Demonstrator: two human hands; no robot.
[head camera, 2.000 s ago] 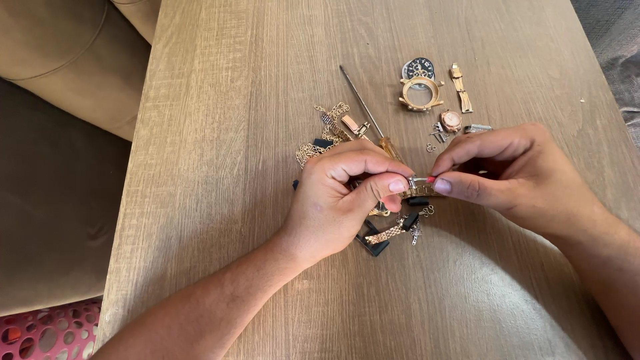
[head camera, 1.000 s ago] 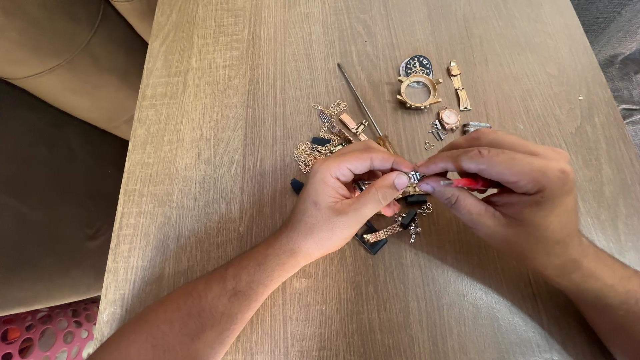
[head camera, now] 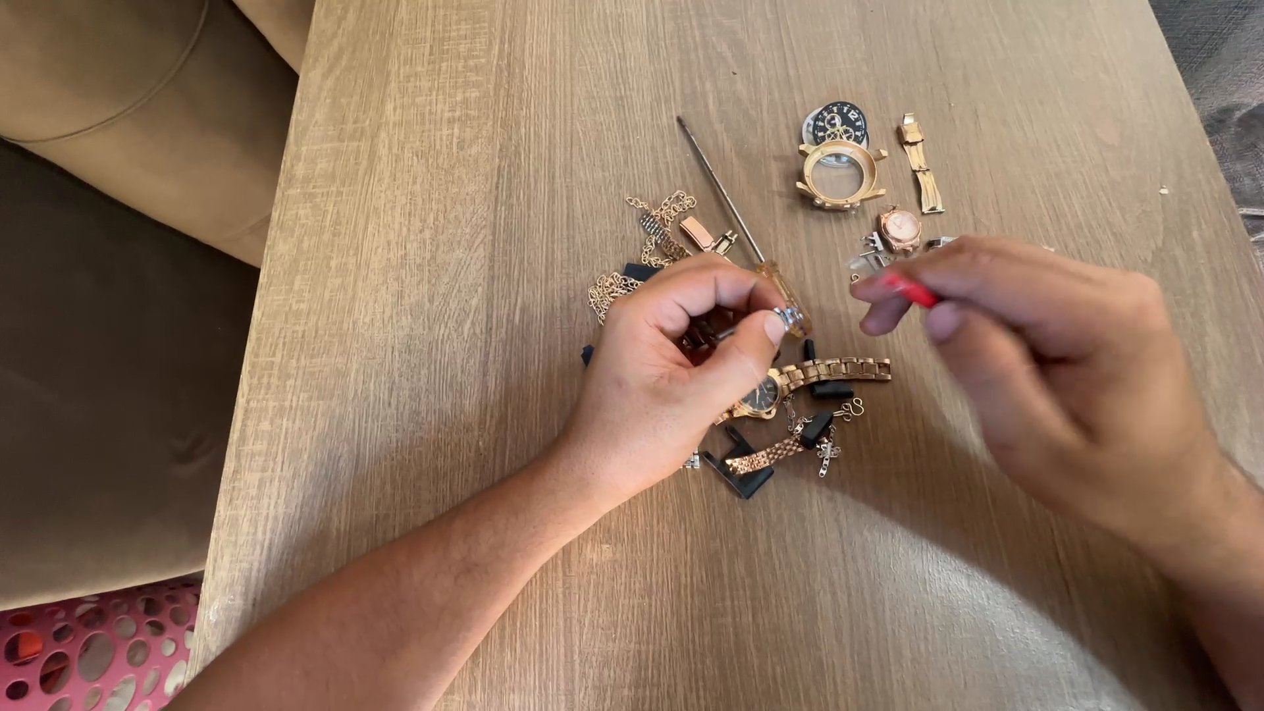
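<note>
My left hand (head camera: 681,375) pinches a small silver metal piece (head camera: 789,318), perhaps a watch-band link, between thumb and index finger. Blurred, my right hand (head camera: 1057,375) grips a small red-handled tool (head camera: 910,289) to the right of it; its tip cannot be made out. Beneath and just past my left hand lies a gold-tone wristwatch (head camera: 760,395) with its metal band (head camera: 839,370) stretched to the right. A long screwdriver shaft (head camera: 721,188) points up and left from an amber handle (head camera: 785,291) partly behind my left fingers.
A gold watch case (head camera: 839,178), black watch dial (head camera: 841,123), gold clasp (head camera: 920,163) and small rose-gold watch (head camera: 900,228) lie beyond my hands. Thin chains (head camera: 607,291), a rose-gold band piece (head camera: 765,456) and black plastic parts (head camera: 746,479) surround my left hand on the wooden table (head camera: 444,247).
My right hand has moved right, away from my left hand, with the red-handled tool still in it. My left hand stays in about the same place.
</note>
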